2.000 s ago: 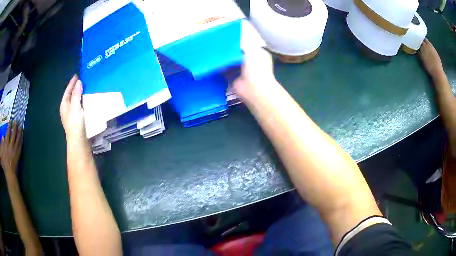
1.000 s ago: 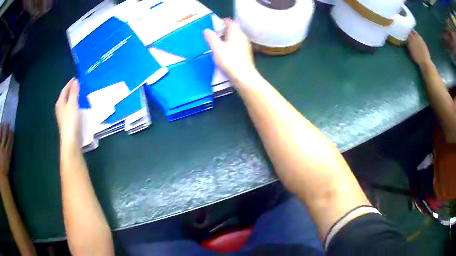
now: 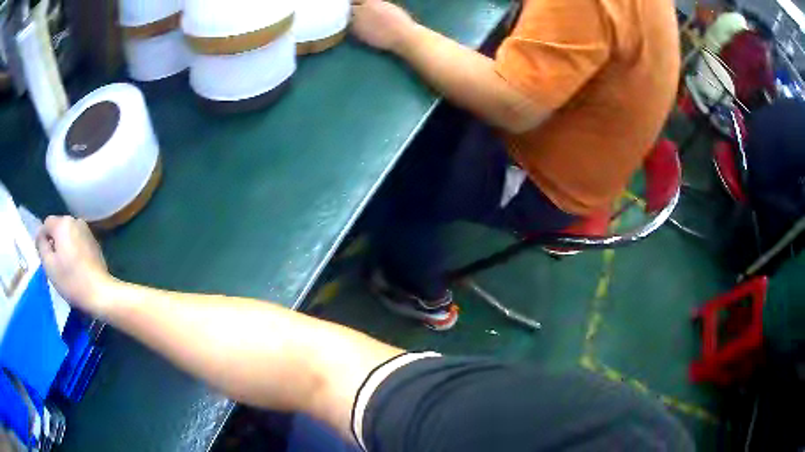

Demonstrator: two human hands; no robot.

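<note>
My right hand [image 3: 72, 260] is at the left side of the view, its fingers curled on the upper right edge of a blue and white folding carton [image 3: 33, 331]. The carton is cut off by the left picture edge. More blue card [image 3: 81, 362] shows below and beside it on the bench. My left hand is out of the picture.
A round white unit [image 3: 128, 159] stands just beyond my right hand. More white units [image 3: 243, 75] are stacked on the green bench [image 3: 265, 168]. A person in orange [image 3: 591, 97] sits to the right. A red stool [image 3: 733, 327] stands on the floor.
The view has swung to the right, so the cartons and my right hand now show at the left edge. My left hand has left the picture. The seated person and floor have come into view.
</note>
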